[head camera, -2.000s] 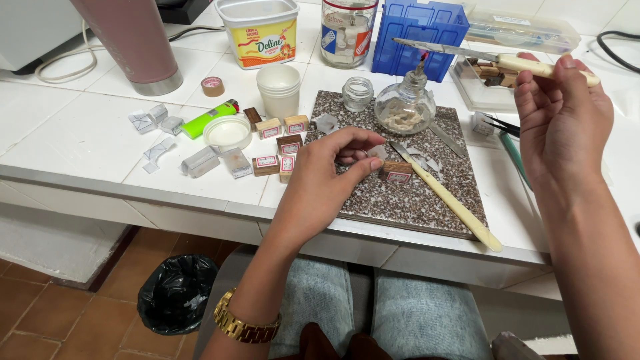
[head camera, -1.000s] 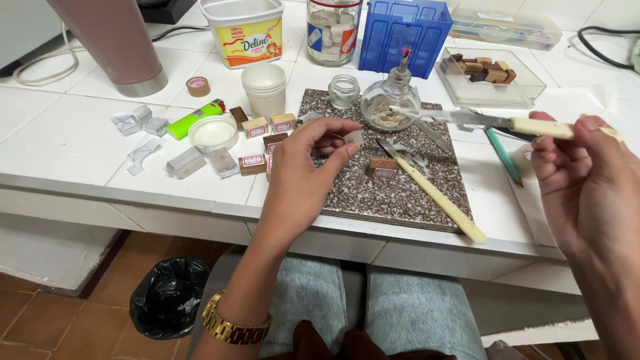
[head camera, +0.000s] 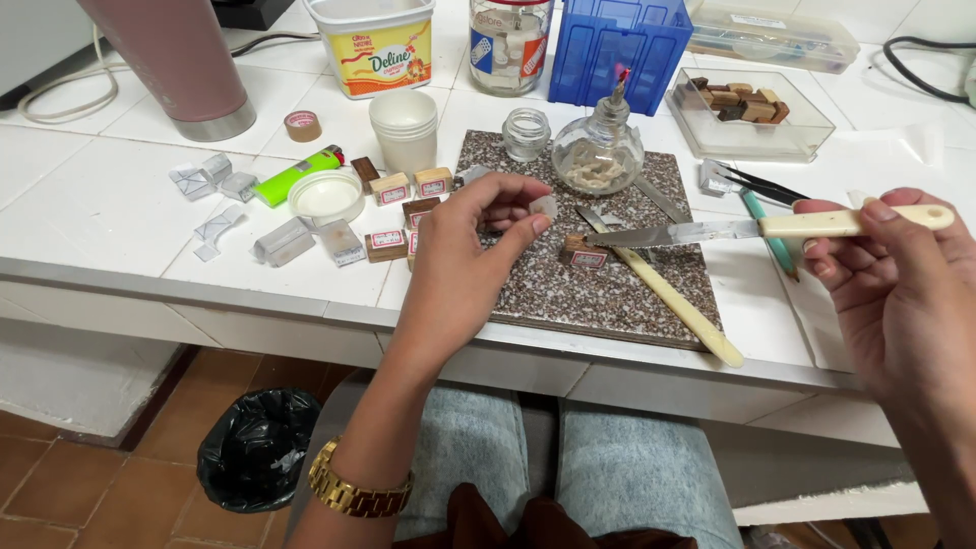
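Between thumb and fingers, my left hand (head camera: 476, 255) pinches a small whitish translucent block (head camera: 544, 207), perhaps wax. My right hand (head camera: 888, 267) holds the cream handle of a serrated knife (head camera: 686, 232), its blade pointing left over a small labelled wooden block (head camera: 585, 252). That block sits on a speckled stone slab (head camera: 610, 305). A second cream-handled blade (head camera: 679, 305) lies slanted across the slab, its handle end past the front edge. At the slab's back stand a glass spirit lamp (head camera: 598, 149) with a wick and an open glass jar (head camera: 526, 134). Whether the lamp is lit I cannot tell.
Left of the slab lie labelled wooden blocks (head camera: 387, 245), a white lid (head camera: 326, 196), a green lighter (head camera: 299, 177), folded paper pieces (head camera: 284, 241) and stacked cups (head camera: 404, 130). Black tweezers (head camera: 762, 185) and a teal pencil (head camera: 772, 240) lie right. Behind stands a blue rack (head camera: 621, 53).
My right hand has lowered the knife from above the lamp to over the slab, near the wooden block. My left hand keeps its hold on the whitish piece.
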